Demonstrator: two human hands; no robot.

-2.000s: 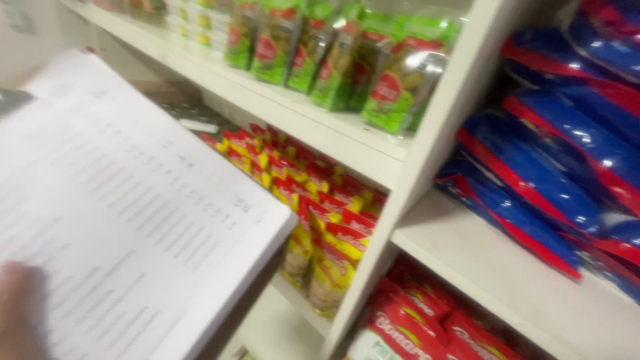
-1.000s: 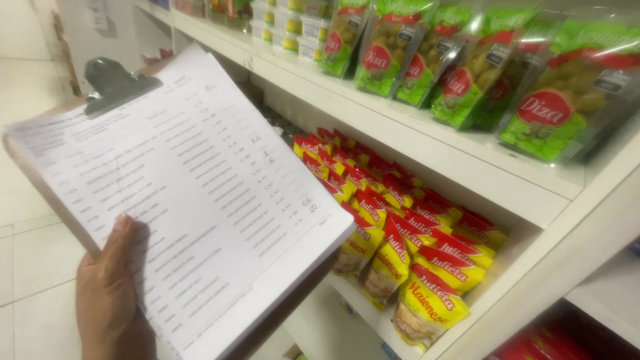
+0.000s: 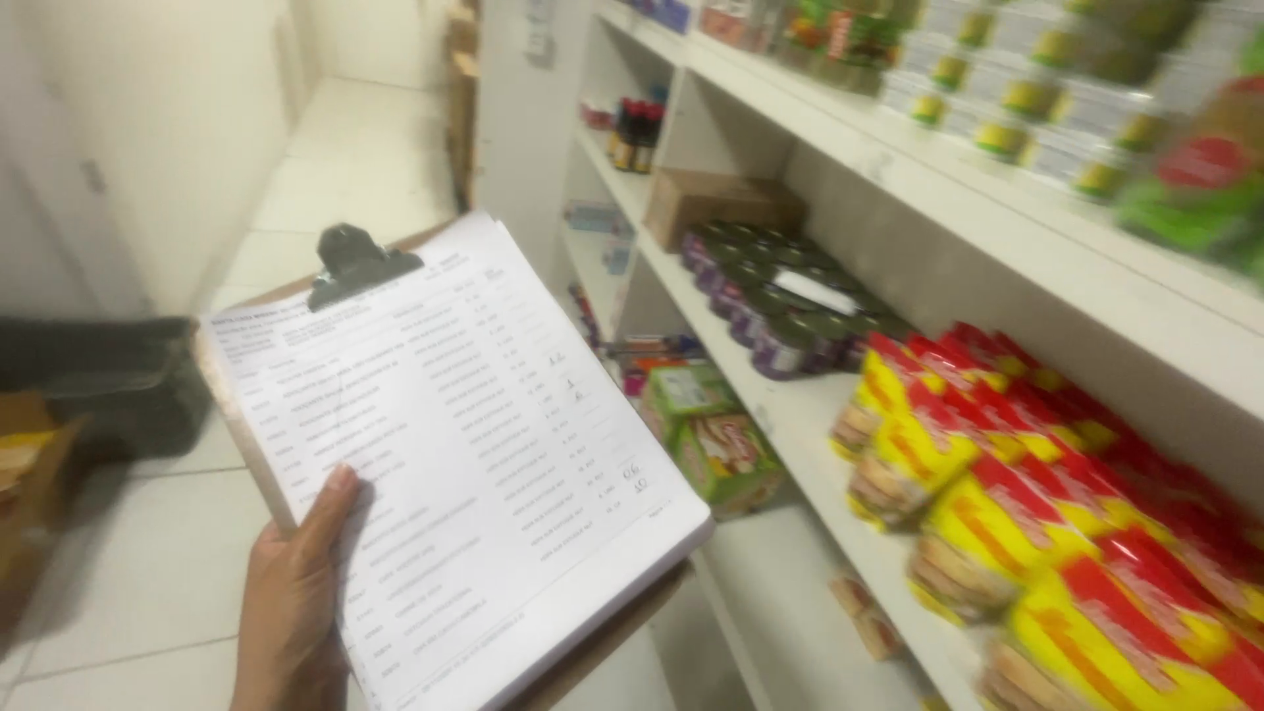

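My left hand (image 3: 296, 592) grips a brown clipboard (image 3: 237, 434) by its left edge, the thumb lying on top of a thick stack of printed sheets (image 3: 464, 474). A dark metal clip (image 3: 355, 262) pins the sheets at the upper end. The top sheet bears printed rows and a few handwritten marks. The clipboard is tilted in front of the shelves. My right hand is out of the frame.
White shelves (image 3: 731, 365) run along the right, with red and yellow pouches (image 3: 997, 513), a pack of dark-lidded cans (image 3: 780, 286), a cardboard box (image 3: 721, 202) and green boxes (image 3: 726, 444). At left, a dark crate (image 3: 109, 385) and an open carton (image 3: 30, 494) stand on the tiled floor.
The view has swung left along the shelves, bringing the cans, the aisle floor and the crate into sight. My left hand keeps hold of the clipboard.
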